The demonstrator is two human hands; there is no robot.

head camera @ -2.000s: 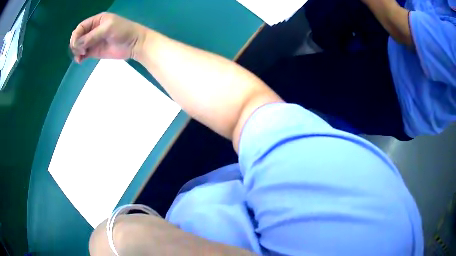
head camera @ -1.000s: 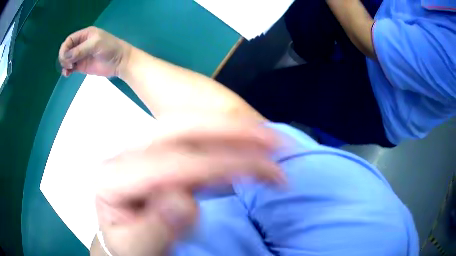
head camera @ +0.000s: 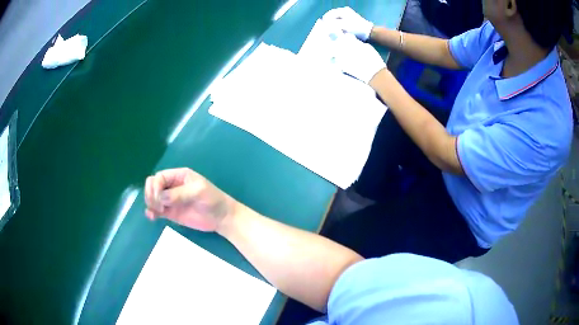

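A white paper sheet (head camera: pixel 193 285) lies on the green bench (head camera: pixel 254 206) in front of me, cut off by the lower edge of the picture. My right hand (head camera: pixel 184 200) is over the bench just beyond the sheet's far corner. Its fingers are curled, with thumb and fingertips close together. Nothing can be made out between them, and a tiny thing there could be hidden. My left hand is out of the picture.
A neighbour in a blue shirt (head camera: pixel 514 146) sits at the right, white-gloved hands (head camera: pixel 362 57) on a loose white sheet stack (head camera: pixel 305 117). A crumpled white piece (head camera: pixel 65 52) lies at the far left. A framed white panel (head camera: pixel 5 171) stands at the left edge.
The view has swung up and towards the neighbour, bringing the gloved hands and whole stack into sight. My left hand, blurred in front of me before, has left the picture. My right hand keeps its curled pose.
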